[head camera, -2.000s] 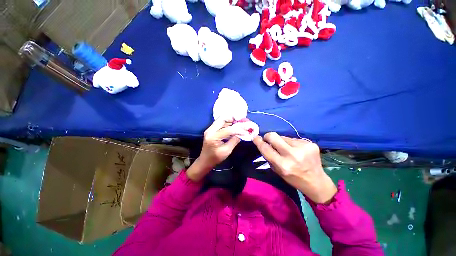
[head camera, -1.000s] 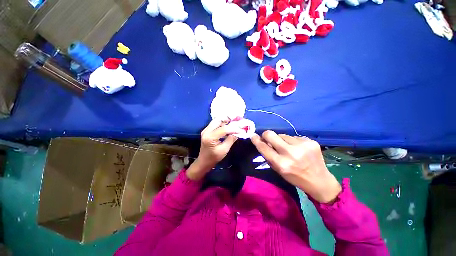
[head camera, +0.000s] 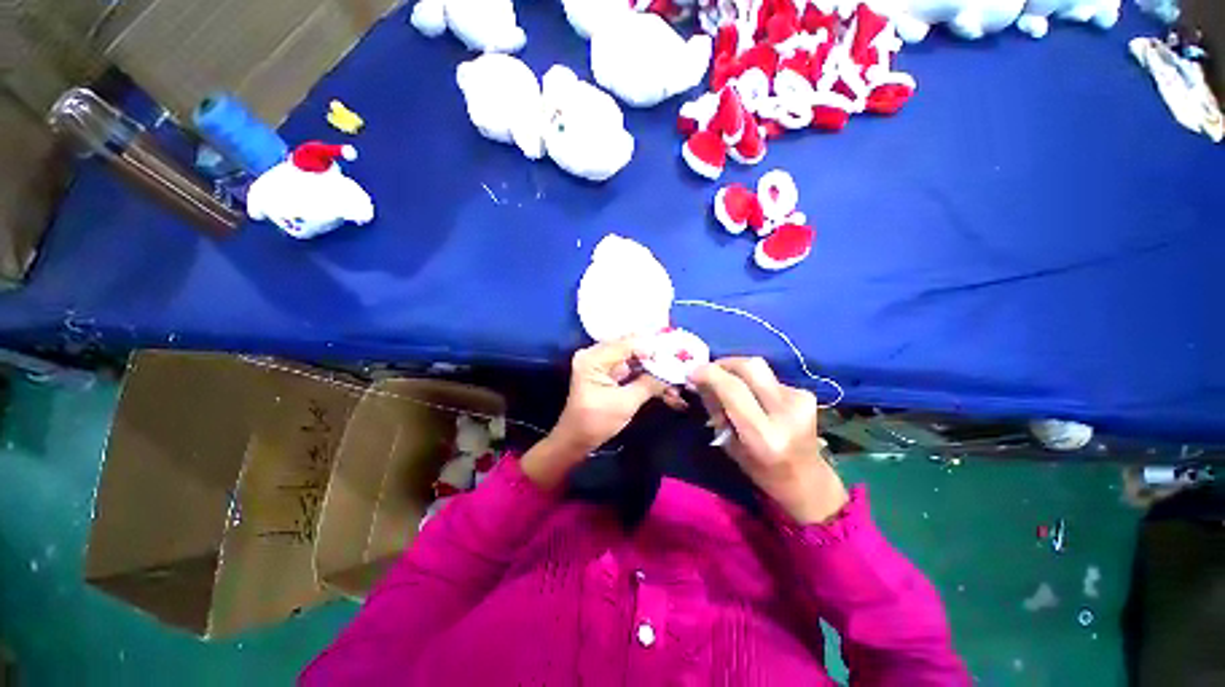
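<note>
A white fluffy plush toy (head camera: 623, 289) lies at the table's front edge, with a small Santa hat (head camera: 678, 356) at its near end, white trim and a bit of red showing. My left hand (head camera: 605, 392) grips the hat where it meets the toy. My right hand (head camera: 763, 423) touches the hat's right side with pinched fingertips; a needle is too small to make out. A pale pointed tool, perhaps snips, shows below my right fingers. White thread (head camera: 752, 320) runs from the toy in a loop to the right.
Behind are white plush toys (head camera: 586, 125), a pile of Santa hats (head camera: 793, 67) and several loose hats (head camera: 783, 244). At left stand a hatted toy (head camera: 309, 195), blue thread cone (head camera: 238, 130) and clear tube (head camera: 148, 161). An open carton (head camera: 282, 470) holding toys is below left.
My right hand has moved left and turned inward, closer to my left hand. The pale tool now shows less. The thread loop hangs lower and freer at the right. The view has shifted slightly.
</note>
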